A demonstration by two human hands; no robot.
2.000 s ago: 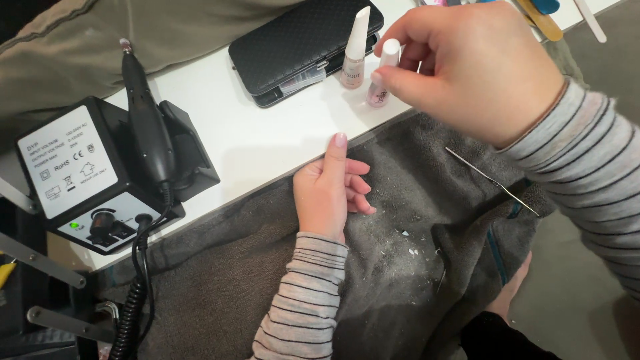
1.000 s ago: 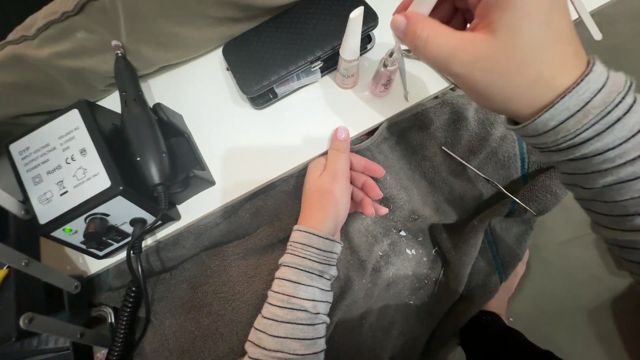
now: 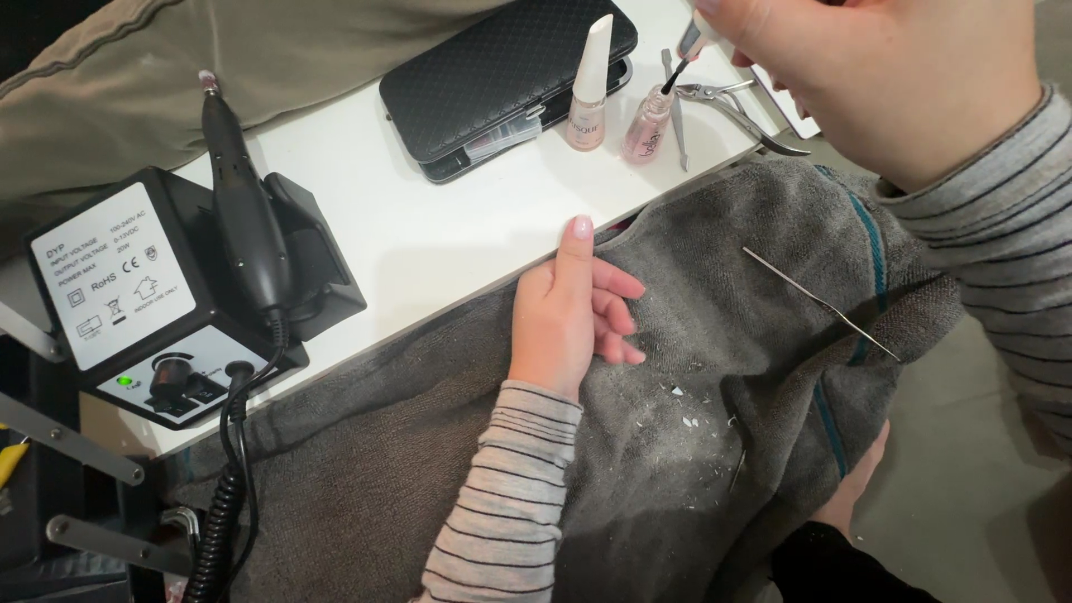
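Note:
My left hand (image 3: 563,314) rests palm-sideways over the grey towel (image 3: 703,335), fingers loosely curled and apart, holding nothing. At the upper right, my right hand (image 3: 871,75) grips the cap of a nail polish brush (image 3: 674,75), whose dark bristle tip is at the mouth of an open pink nail polish bottle (image 3: 646,130). Left of that bottle stands a second nail polish bottle with a tall white cap (image 3: 591,88), closed. Behind the open bottle lie a metal cuticle pusher (image 3: 679,126) and cuticle nippers (image 3: 737,113). The fingertips of my right hand are partly cut off or hidden.
A black nail drill (image 3: 247,201) rests on its control box (image 3: 126,276) at the left of the white table (image 3: 394,268). A black quilted case (image 3: 502,79) lies near the cushion. White flakes and a thin metal tool (image 3: 816,301) lie on the towel; a bare foot shows below.
My right hand has moved up and right from the pink bottle, drawing out its cap and brush. The bottle was capped two seconds ago. My left hand has barely moved.

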